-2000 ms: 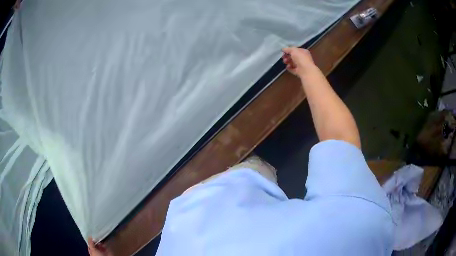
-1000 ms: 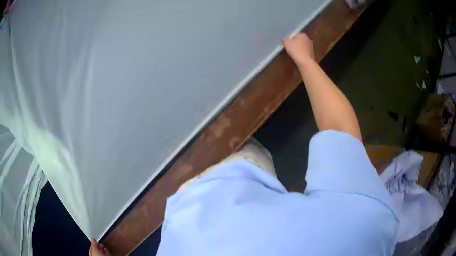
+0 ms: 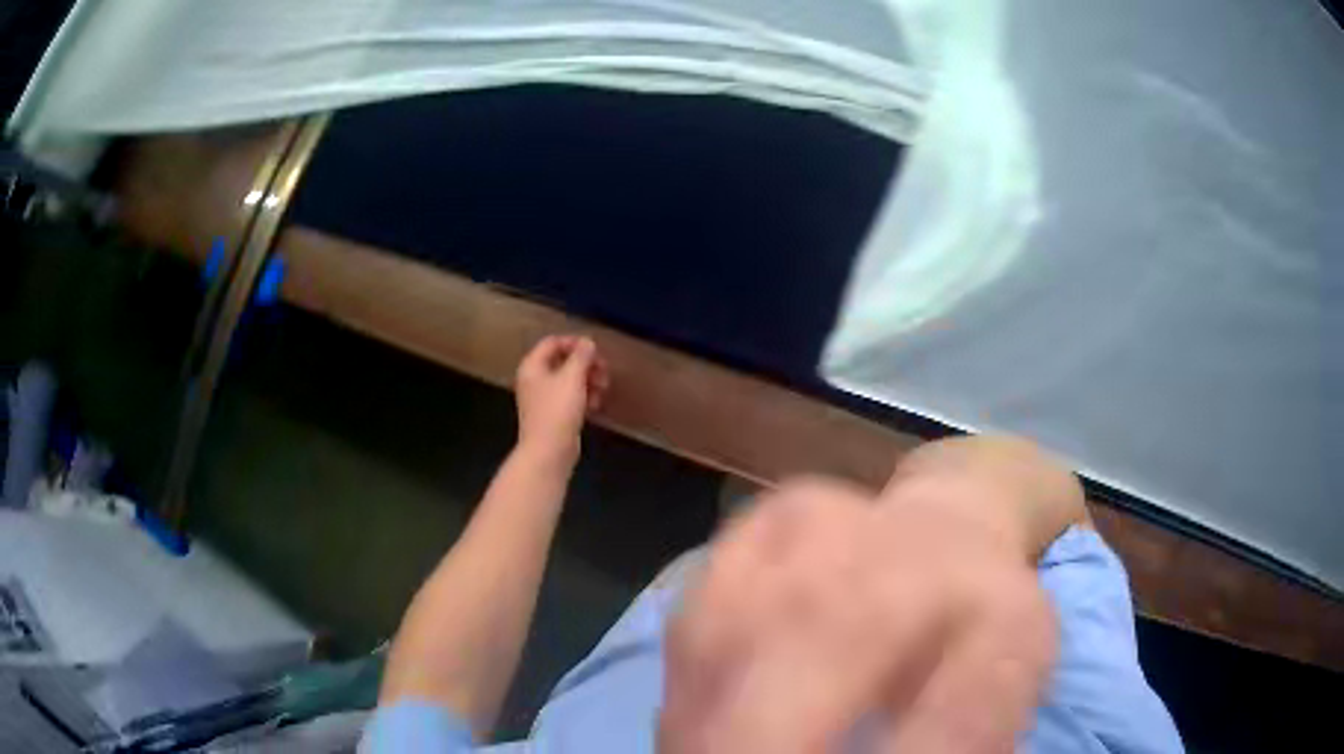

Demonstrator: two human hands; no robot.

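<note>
The pale lining fabric (image 3: pixel 1164 309) covers the right side of the table, its corner lying near the front edge. A second stretch of pale cloth (image 3: pixel 487 52) runs across the top left. Between them the dark fabric (image 3: pixel 590 221) is uncovered. My left hand (image 3: pixel 563 386) is over the brown table edge, left of the pale corner, with fingers curled and nothing visible in it. My right hand (image 3: pixel 855 626) is raised close to the camera, large and blurred; its fingers look bent, but whether it holds anything cannot be told.
The brass-coloured cutter rail (image 3: pixel 276 192), with blue blocks, crosses the table at left and extends beyond its edge. White papers and other items (image 3: pixel 162 589) lie at lower left, partly blurred. The brown table border (image 3: pixel 708 405) runs along the front, with dark green floor below.
The view has swung left, bringing in the rail and bare dark fabric. Both hands have left the pale cloth's edge; my right hand has come up towards the camera.
</note>
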